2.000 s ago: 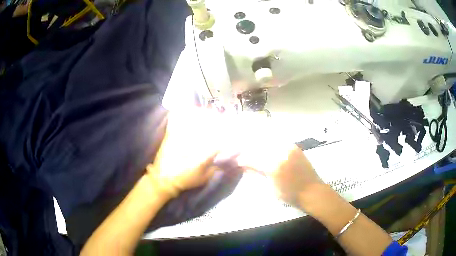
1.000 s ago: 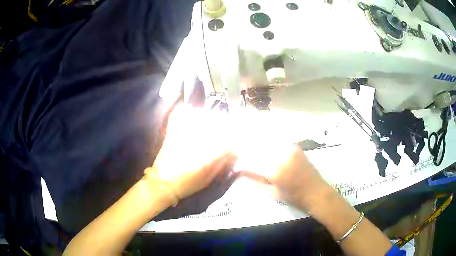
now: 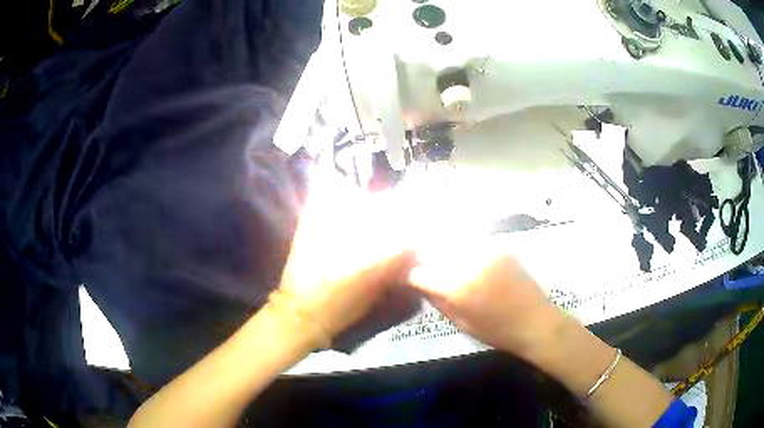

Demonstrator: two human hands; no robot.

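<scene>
The dark navy garment [image 3: 193,192] spreads over the left of the table and under my hands. The white sewing machine [image 3: 536,92] stands behind them; its needle area is partly lost in lamp glare. My left hand [image 3: 343,276] lies on the cloth just in front of the needle area, fingers overexposed. My right hand [image 3: 486,292] is beside it on the right, fingers bent at the cloth's edge, fingertips close to my left hand. Both hands seem to hold the cloth edge between them, but glare hides the fingertips.
Thin metal tweezers or snips [image 3: 599,177] lie by white paper right of the needle. Ragged dark scraps [image 3: 674,201] lie beside them, and black-handled scissors [image 3: 735,219] at the far right. A small dark piece [image 3: 521,222] lies on the white table [image 3: 578,267], which has scale marks along its front.
Both hands have moved slightly right and closer together. The garment's front edge has drawn in toward the hands, and its folds near the needle have shifted. The view has shifted slightly.
</scene>
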